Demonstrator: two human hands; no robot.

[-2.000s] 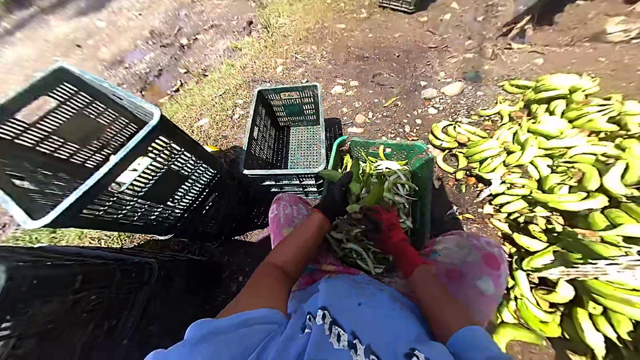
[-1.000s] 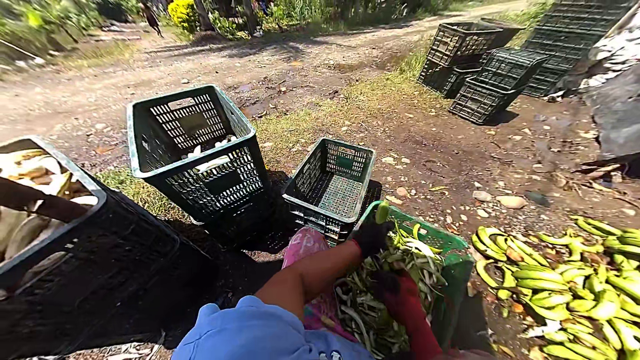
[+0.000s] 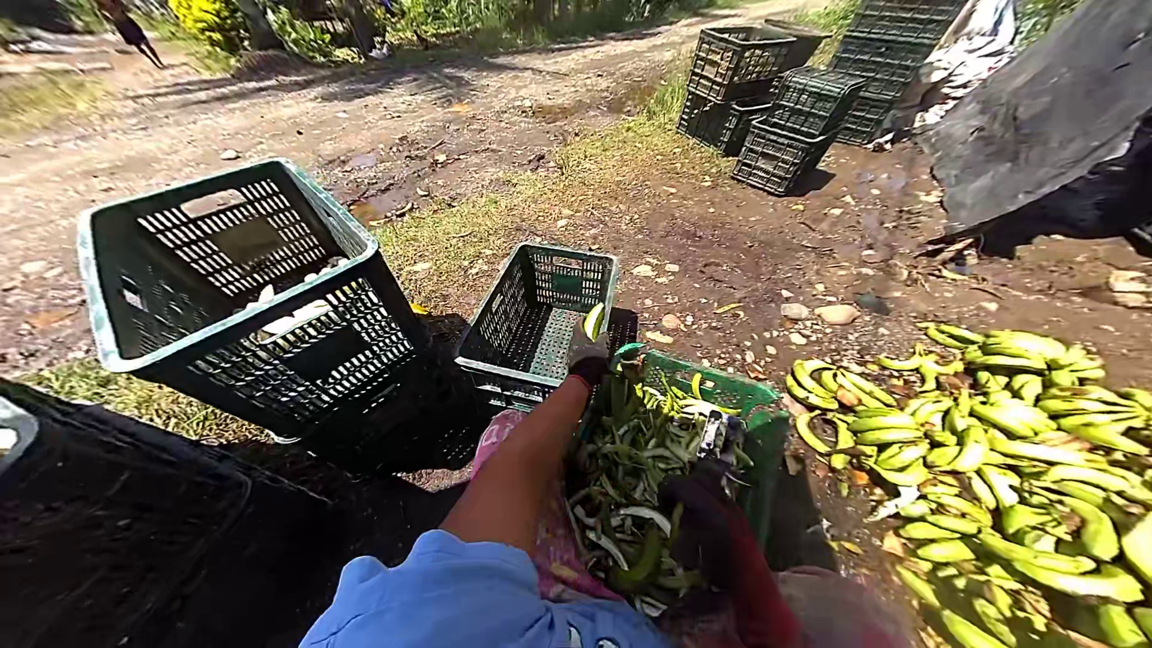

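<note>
My gloved left hand (image 3: 589, 353) reaches forward over the near edge of a dark plastic crate (image 3: 504, 310), with a partly green plantain (image 3: 594, 321) in its fingers. To its right, my right hand (image 3: 697, 504), in a dark and red glove, is over a green crate (image 3: 765, 459) filled with green peels (image 3: 648, 450). A small tool with a pale, shiny end (image 3: 714, 434) projects from the right hand; its exact kind is unclear. The green crate stands between my knees. Some peels lie below both hands.
A large tilted crate (image 3: 225, 360) at the left holds pale peeled pieces (image 3: 297, 317). Green plantains (image 3: 1008, 432) lie heaped on the ground at the right. Stacked crates (image 3: 783, 99) and a dark tarp (image 3: 1035, 117) are farther back. A person (image 3: 133, 34) is at the far upper left.
My left hand has moved from above the peels toward the dark crate, carrying the plantain. The right hand remains over the green crate. The view has tilted up since the first frame.
</note>
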